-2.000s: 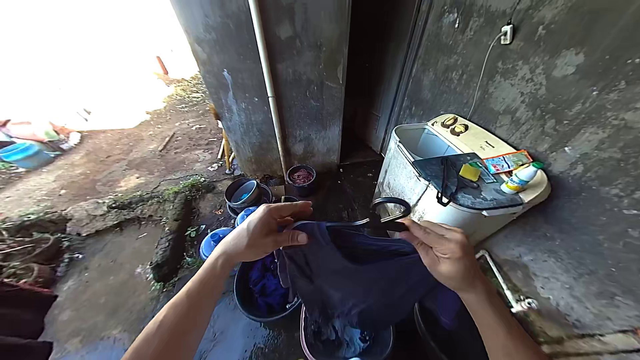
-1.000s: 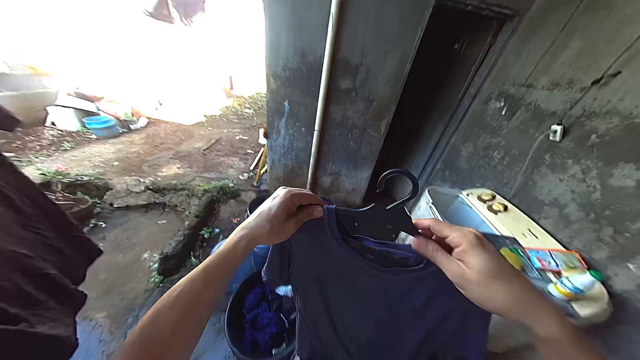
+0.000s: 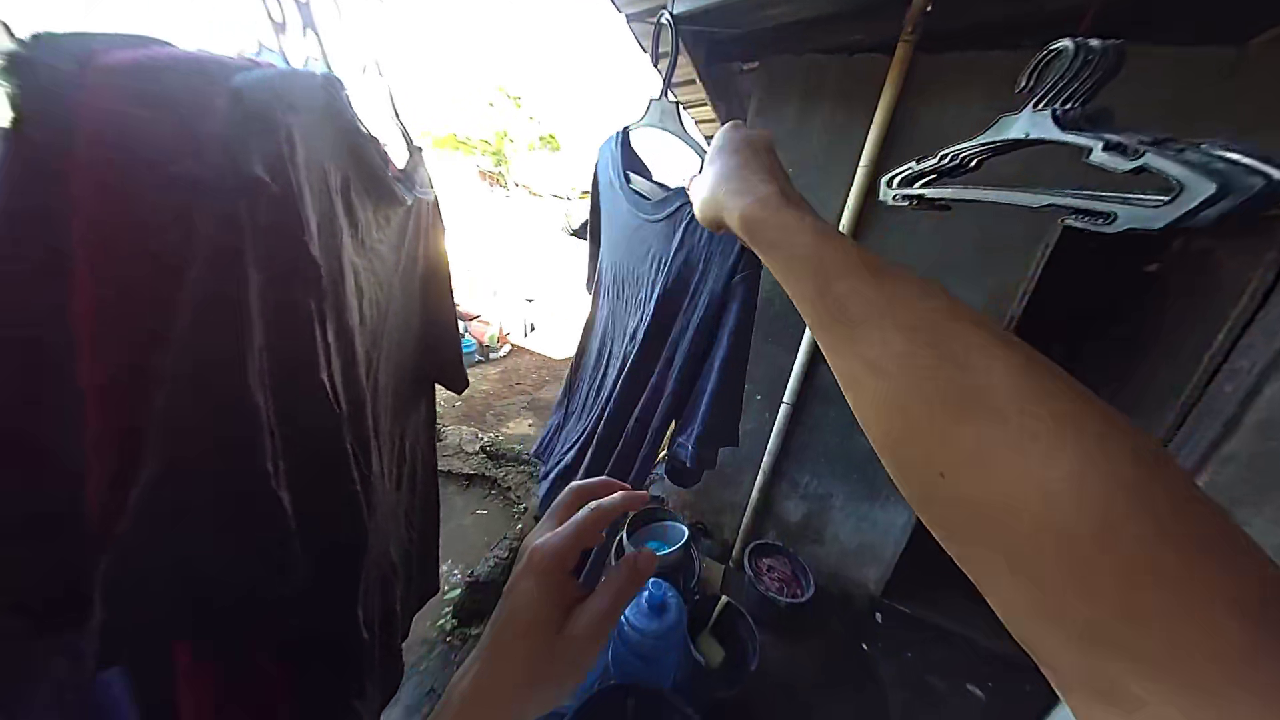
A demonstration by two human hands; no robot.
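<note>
A dark blue T-shirt [image 3: 660, 290] hangs upright on a plastic clothes hanger [image 3: 664, 115], whose hook reaches up near the roof edge. My right hand [image 3: 740, 180] is closed at the shirt's shoulder, by the collar and the hanger's arm; the fingertips are hidden behind the hand. My left hand [image 3: 585, 560] is lower, in front of the shirt's hem, with fingers apart and nothing in it. Dark garments [image 3: 230, 330] hang close by on the left. Several empty hangers [image 3: 1050, 170] hang bunched together at the upper right.
Below stand a blue plastic water jug [image 3: 648, 635], a small tub with blue contents [image 3: 658, 540] and a basin of reddish cloth [image 3: 778, 575]. A slanting pole [image 3: 800, 370] runs along the grey wall. A dark doorway [image 3: 1110, 300] lies behind my right arm.
The shirt, held in front of me by both hands a second ago, is now up by the roof edge on its hanger. My left hand has let go of it. The view has swung up and left.
</note>
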